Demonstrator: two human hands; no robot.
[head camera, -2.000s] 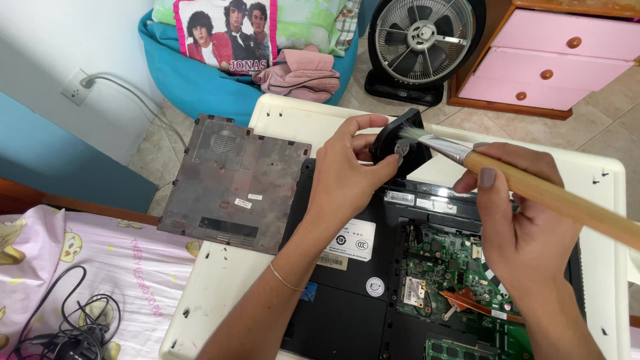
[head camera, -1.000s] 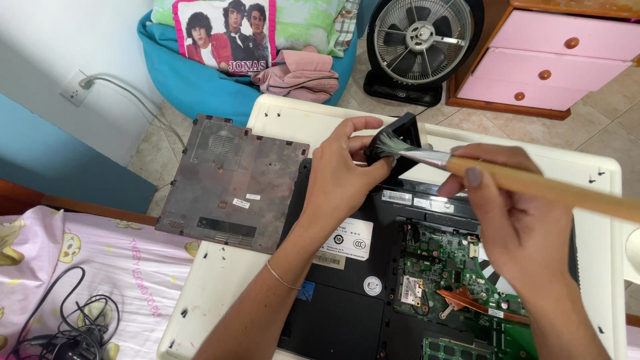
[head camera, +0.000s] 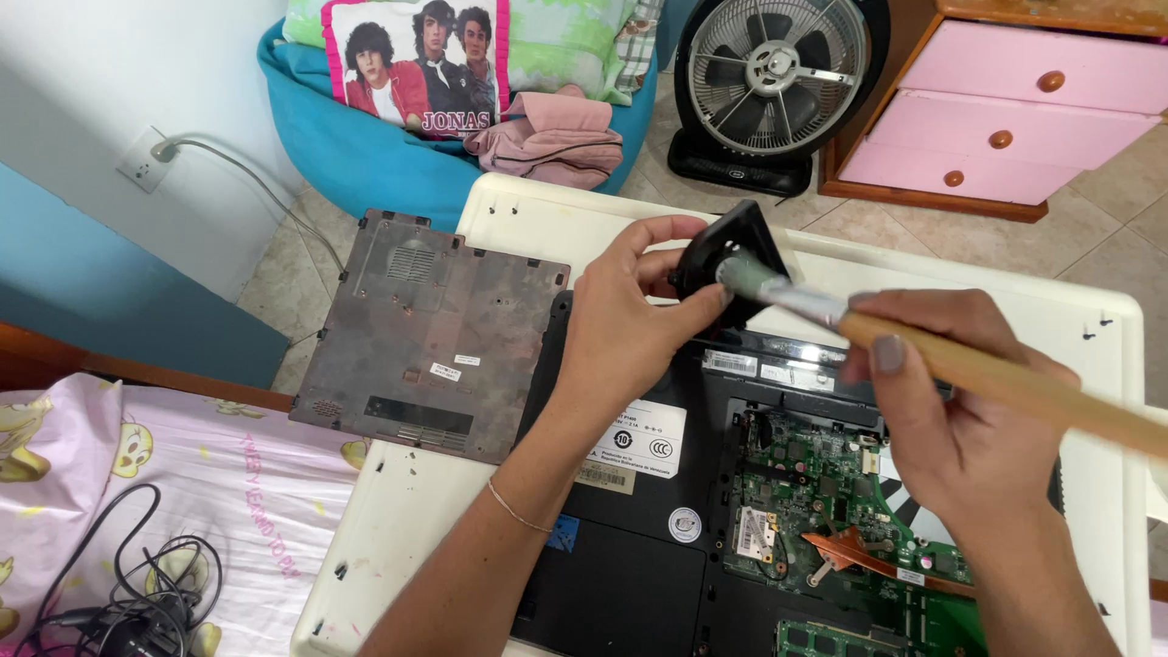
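Note:
My left hand holds a small black plastic laptop cooling fan housing tilted up above the far edge of the laptop. In my right hand is a paintbrush with a wooden handle; its pale bristles touch the inside of the housing. Under both hands lies an upside-down black laptop with its bottom opened. A green circuit board, a copper heat pipe and a memory module show in it. The removed bottom cover lies at the laptop's left.
A white plastic table bears the laptop. Beyond it stand a floor fan, a pink drawer unit and a blue beanbag with a pillow. Tangled black cables lie on a patterned sheet at the left.
The bristles have shifted about inside the black housing, and the housing's tilt in my left hand has changed. Both hands have kept their hold.

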